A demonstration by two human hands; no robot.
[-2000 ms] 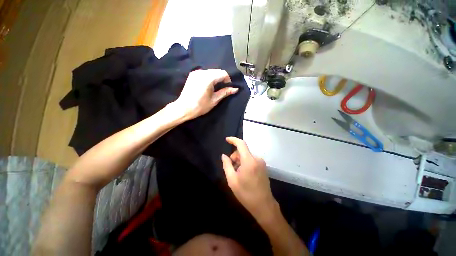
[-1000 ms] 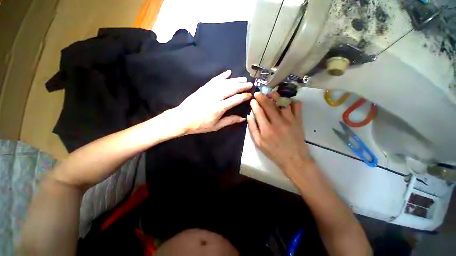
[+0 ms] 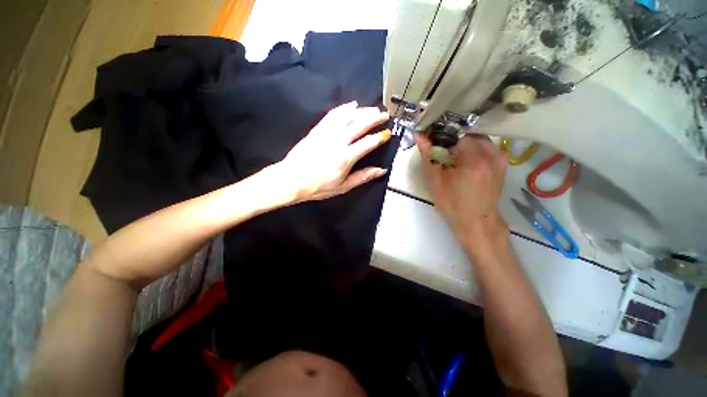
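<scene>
A large black cloth point(image 3: 256, 116) lies over the table left of the needle and hangs down toward my lap. Its right edge runs to the shiny presser foot point(image 3: 405, 124) of the white sewing machine point(image 3: 612, 101). My left hand point(image 3: 337, 151) lies flat on the cloth, fingers spread, fingertips at the edge beside the foot. My right hand point(image 3: 467, 174) is just right of the foot, off the cloth, behind the dark and cream knobs; its fingertips are partly hidden, so I cannot tell if they hold anything.
Blue thread snips point(image 3: 552, 229) lie on the white machine bed point(image 3: 543, 271). A red-orange loop point(image 3: 552, 174) and a yellow loop, partly behind my right hand, lie beyond them. Brown cardboard point(image 3: 116, 46) is at the left, with grey-white quilted covering point(image 3: 46, 271) below it.
Both hands have come up to the presser foot, and the cloth edge moved with them. In the last second my right hand shifted right, off the cloth edge; my left hand stayed nearly in place.
</scene>
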